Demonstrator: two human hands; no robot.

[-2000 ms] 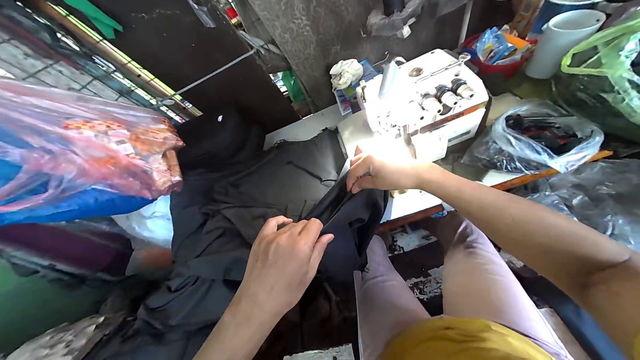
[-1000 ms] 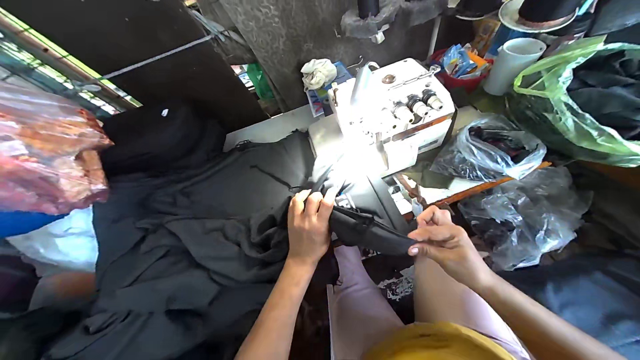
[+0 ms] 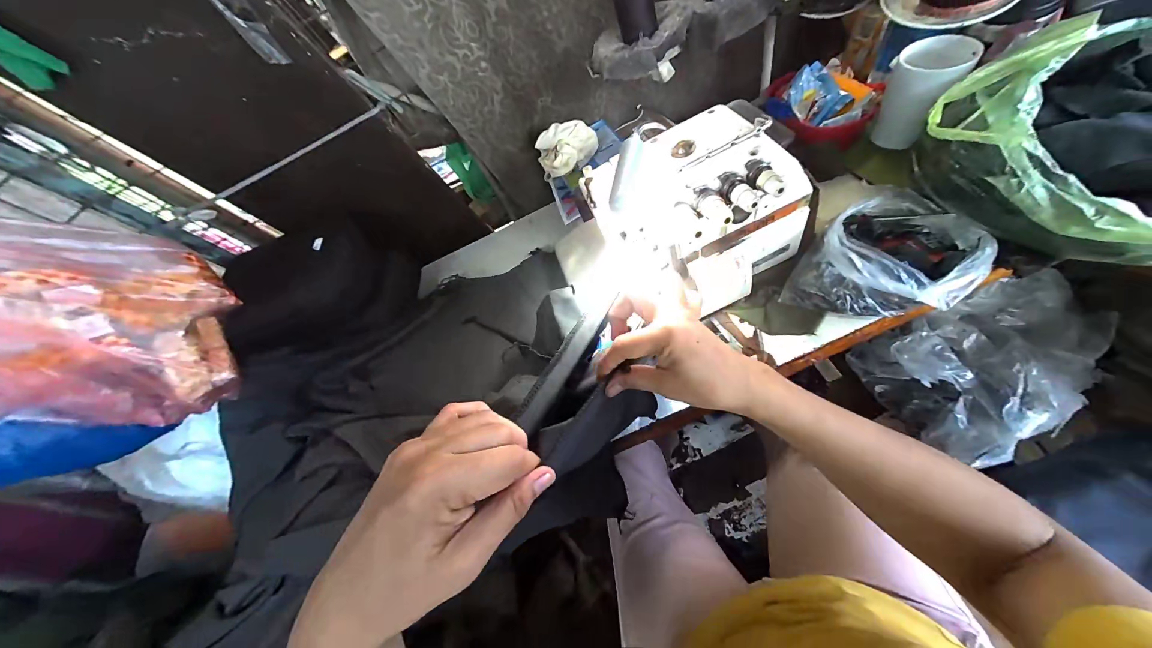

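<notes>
Dark grey fabric (image 3: 405, 369) spreads over the table's left part and hangs down toward my lap. My left hand (image 3: 459, 495) pinches a folded, seamed edge of it between thumb and fingers. Closer to the machine, my right hand (image 3: 675, 355) grips the same piece with its fingertips, and a strip of cloth stretches between the hands. Just beyond my right hand stands a white overlock-type sewing machine (image 3: 720, 153) with several tension dials on top. Its lamp glare washes out the needle area, so whether the cloth lies under the presser foot cannot be told.
Right of the machine are a clear plastic bag (image 3: 891, 252) with dark scraps, a green plastic bag (image 3: 1017, 153) of dark cloth, a white cup (image 3: 927, 90) and a red basket (image 3: 823, 126). At far left hangs a pinkish plastic bag (image 3: 108, 324). The table's edge (image 3: 846, 340) runs below the machine.
My right hand, lower and to the right of the machine's lamp one second ago, is now up close to the glare. My left hand has moved back from the machine, still on the fabric.
</notes>
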